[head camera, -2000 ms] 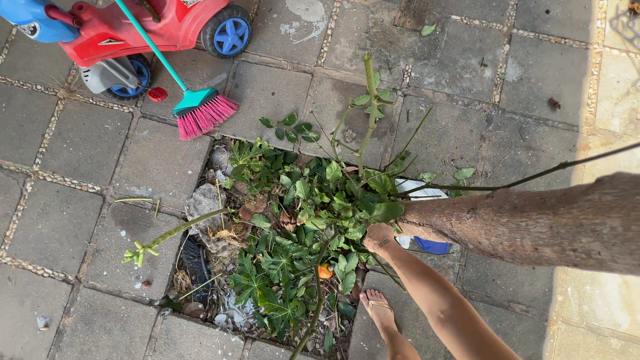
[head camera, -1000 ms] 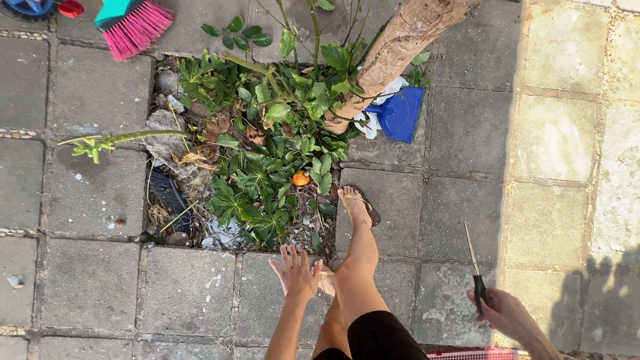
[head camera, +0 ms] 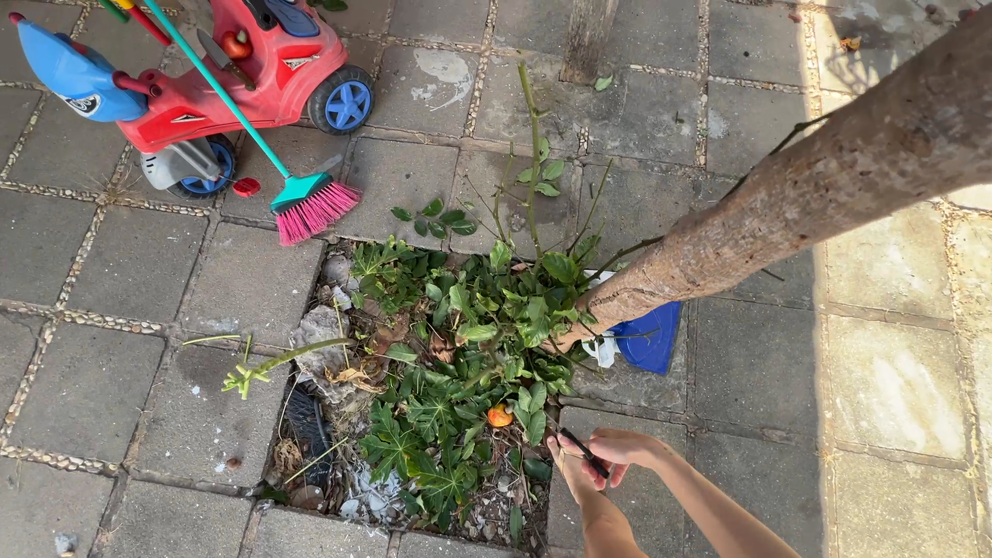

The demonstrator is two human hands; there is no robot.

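My right hand [head camera: 620, 451] is closed around the black handle of a knife [head camera: 587, 453], beside the planting bed's right edge. The thin blade points up and left toward the leaves. Partly under that hand is what looks like my foot [head camera: 572, 469] in a thin-strapped sandal. My left hand does not show. Left of the knife, an orange-red fruit [head camera: 500, 416], apparently a cashew apple, lies among green leaves [head camera: 434, 418]. A leaning tree trunk [head camera: 744, 217] rises from the bed, with a leafy, thin-stemmed plant [head camera: 533, 155] beside its base.
A blue dustpan [head camera: 649, 337] with white material beside it lies behind the trunk. At upper left stand a red ride-on toy [head camera: 256, 97], carrying a knife [head camera: 225, 60] and a red fruit [head camera: 237, 44], and a pink-bristled broom [head camera: 316, 213]. A cut green stem [head camera: 291, 355] juts over the bed's left side.
My right hand, with the knife, has moved left to the bed's edge. My left hand, spread beside the bed one second ago, has gone out of view. The view has shifted.
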